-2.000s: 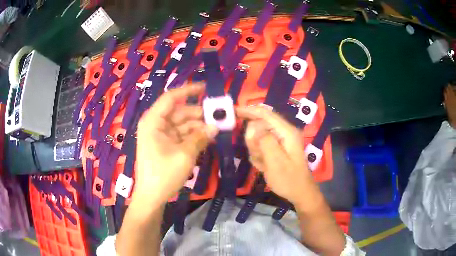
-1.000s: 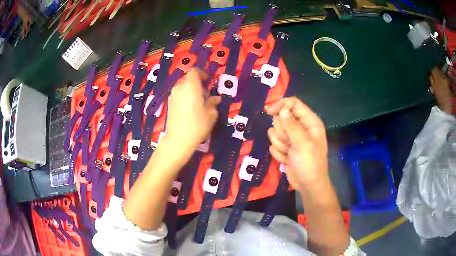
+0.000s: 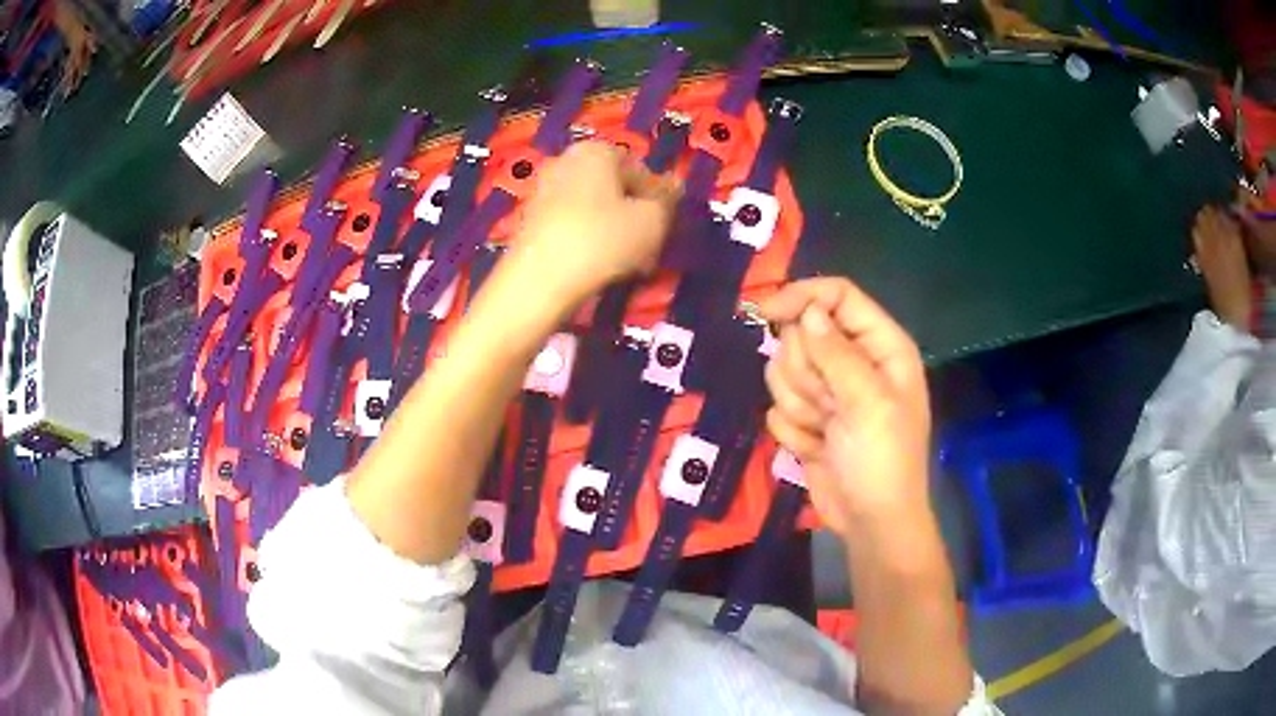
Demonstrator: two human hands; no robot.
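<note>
Strapped watches lie in rows over the red-orange compartment tray (image 3: 616, 550). Some have red-orange cases (image 3: 523, 169) and purple straps. Others have pale cases (image 3: 750, 218) and dark straps. My left hand (image 3: 595, 224) is palm down over the tray's upper middle, its fingers bent among dark straps. It hides the watch part below, and whether it grips a strap cannot be told. My right hand (image 3: 849, 399) is over the tray's right side with fingers curled and thumb against them, beside a small shiny buckle. Whether it holds anything cannot be told.
A white-grey tape dispenser (image 3: 77, 336) and a dark panel of small parts (image 3: 165, 389) stand left. A dotted white block (image 3: 224, 139) is behind the tray. A yellow coiled ring (image 3: 915, 161) lies right. A blue stool (image 3: 1029, 511) and another person's sleeve (image 3: 1189, 490) are at far right.
The watch held up between my hands two seconds ago is no longer held up. My left hand has moved up over the tray, covering a pale case visible one second ago. My right hand has barely moved since then.
</note>
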